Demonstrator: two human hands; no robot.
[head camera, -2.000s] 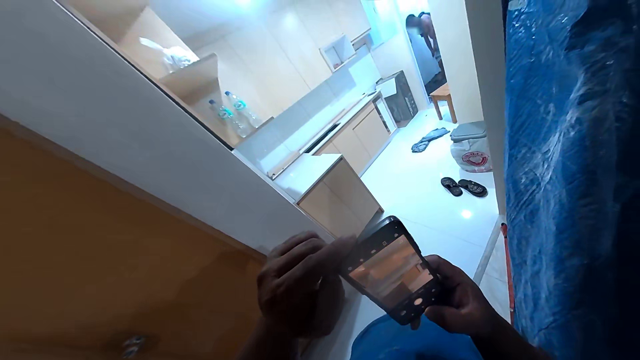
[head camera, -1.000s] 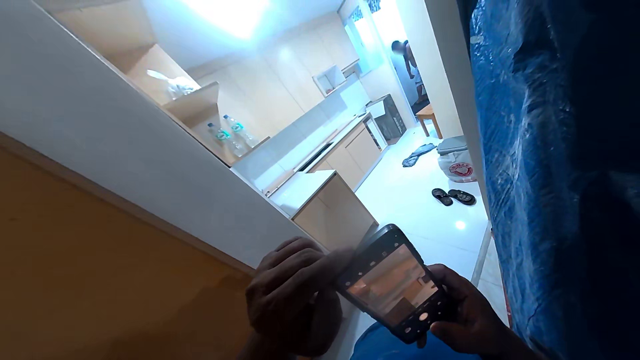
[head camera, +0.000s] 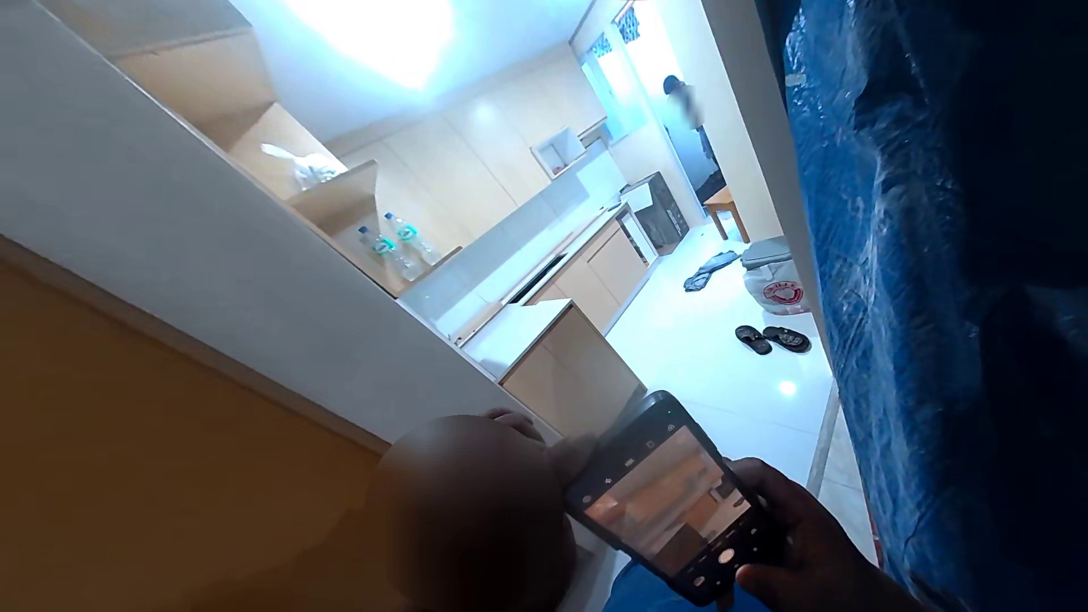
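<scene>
A dark smartphone (head camera: 671, 501) is held tilted at the lower middle of the head view, its screen showing a camera picture of the kitchen. My right hand (head camera: 807, 535) grips its lower right side, with the thumb near the bottom edge of the screen. My left hand (head camera: 484, 510) is at the phone's left side, its fingers reaching the upper left edge. Much of that hand is blurred, so whether it grips the phone cannot be told. Blue cloth (head camera: 633, 591) shows below the phone.
Blue plastic sheeting (head camera: 884, 297) hangs at the right. Past the white wall edge (head camera: 255, 263) lies a kitchen with a counter (head camera: 523, 336), plastic bottles (head camera: 395, 246), black sandals (head camera: 773, 339), a white bag (head camera: 773, 287) and a wooden stool (head camera: 725, 208). A person (head camera: 688, 110) is in the far doorway.
The view has shifted slightly. In the far doorway, the person stands more upright than two seconds ago. The phone remains in my right hand.
</scene>
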